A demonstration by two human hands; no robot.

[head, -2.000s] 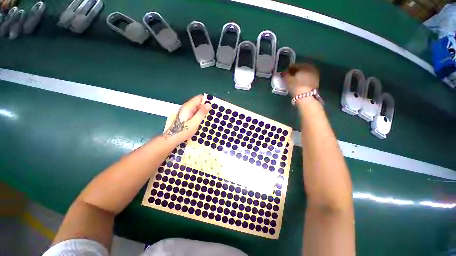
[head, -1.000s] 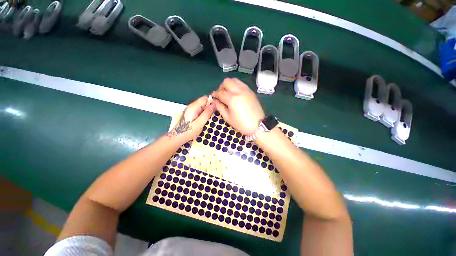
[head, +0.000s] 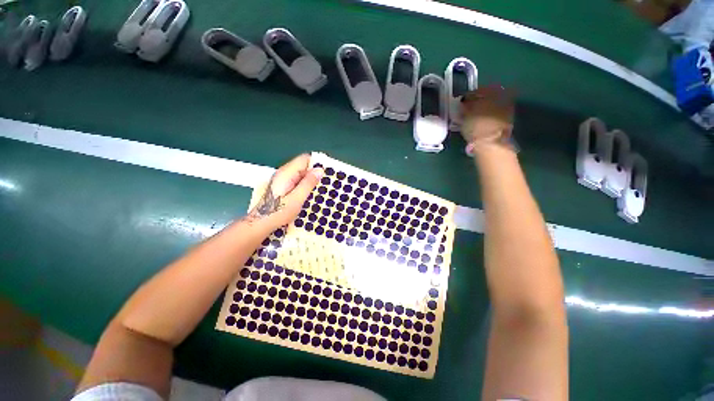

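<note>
A cream sheet of dark adhesive dots [head: 329,352] lies over the near edge of the belt, with a shiny dotless patch across its middle. My left hand [head: 290,188] grips the sheet's upper left corner. My right hand [head: 488,116] is blurred and reaches over the belt at a grey plastic housing [head: 462,74], covering its solid end. Its fingers and anything in them cannot be made out. Just left of it, another housing [head: 430,113] lies with its solid end toward me.
More grey housings lie on the green belt to the left [head: 360,82] and far left [head: 163,31]. Three housings with dark dots [head: 613,164] lie at the right. A white strip [head: 141,149] crosses behind the sheet. A blue package [head: 694,78] is at the upper right.
My right hand was at the sheet's upper left corner beside my left hand one second ago. It has moved right and away, over the housings. My left hand still holds the sheet.
</note>
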